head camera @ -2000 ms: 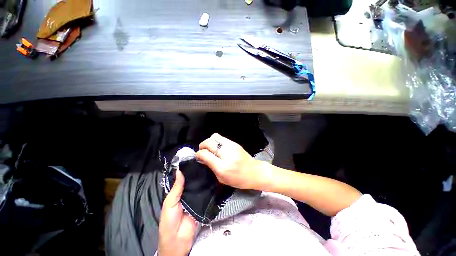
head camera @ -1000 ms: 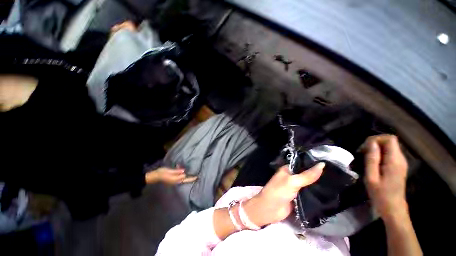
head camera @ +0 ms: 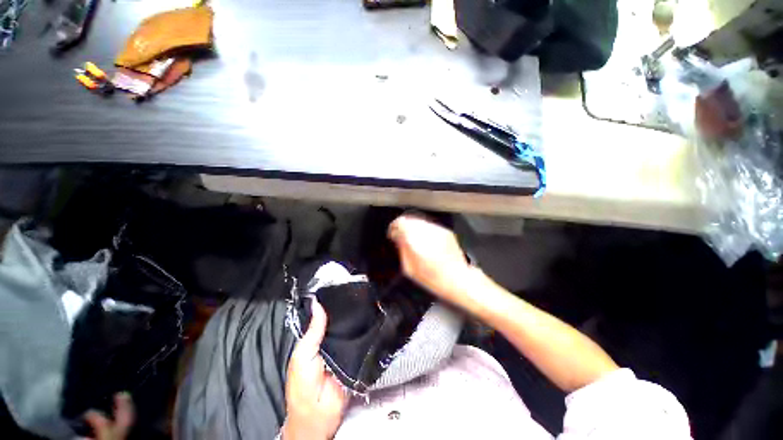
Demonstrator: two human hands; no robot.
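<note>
My left hand holds the black fabric piece over the lap, thumb on top, near the lower middle of the view. Pale threads fringe its left and lower edges. A white lining patch shows at its top. My right hand is off the piece, up and to its right, just below the table edge. Its fingers are curled and blurred; whether they hold anything cannot be seen. Grey striped cloth lies under the work on the right.
Thread snips with blue cord lie near the table's front right corner. Leather scraps and orange clips lie left. A clear plastic bag hangs over the right edge. Another person's hand and frayed dark fabric are at lower left.
The view swung left to the other person and came back. My right hand has left the fabric piece and moved up and right. My left hand still holds it.
</note>
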